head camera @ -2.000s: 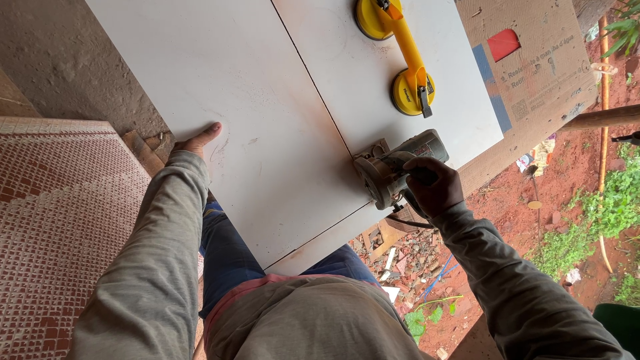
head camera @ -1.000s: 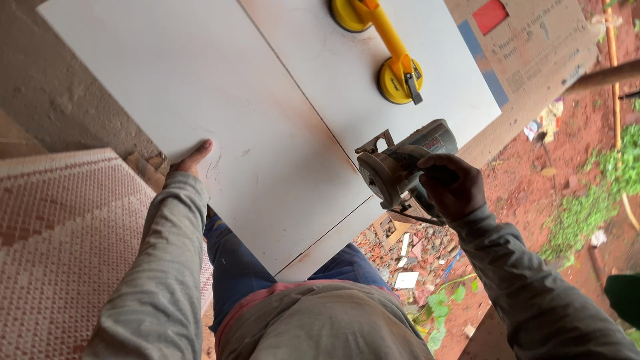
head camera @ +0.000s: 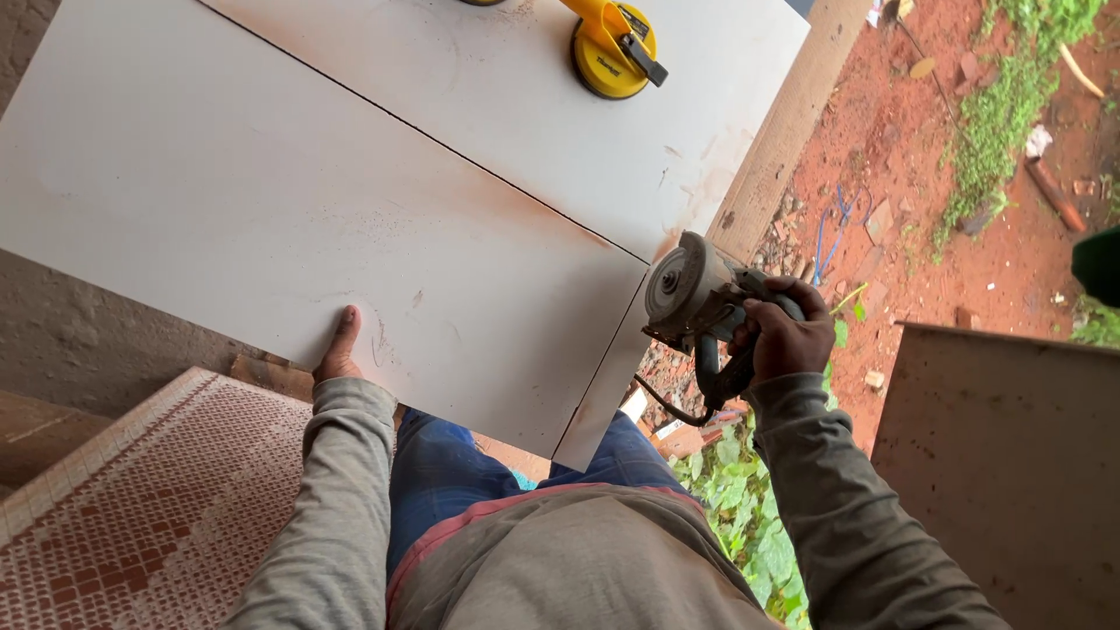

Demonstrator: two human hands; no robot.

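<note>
A large white tile (head camera: 289, 201) has a dark, straight cut line running across it, and a second line marks off a narrow strip (head camera: 604, 398) near my body. My left hand (head camera: 341, 348) rests on the tile's near left edge, thumb on top, its other fingers hidden below. In my right hand (head camera: 787, 328) is a handheld circular tile saw (head camera: 691, 293), tilted beside the tile's right edge with its round blade side facing up and left. A yellow suction-cup lifter (head camera: 612, 52) sits on the far part of the tile.
A wooden board (head camera: 779, 131) shows under the tile's right edge. The saw's black cord (head camera: 669, 404) hangs near my leg. At the lower left is a patterned red and white tile (head camera: 157, 507); at the lower right, a brown panel (head camera: 997, 464). Red soil with rubble and plants lies beyond.
The saw, on the tile two seconds ago, has been lifted and turned so its blade side shows, and is now at the right edge. My left hand stays at the tile's edge. The view has shifted.
</note>
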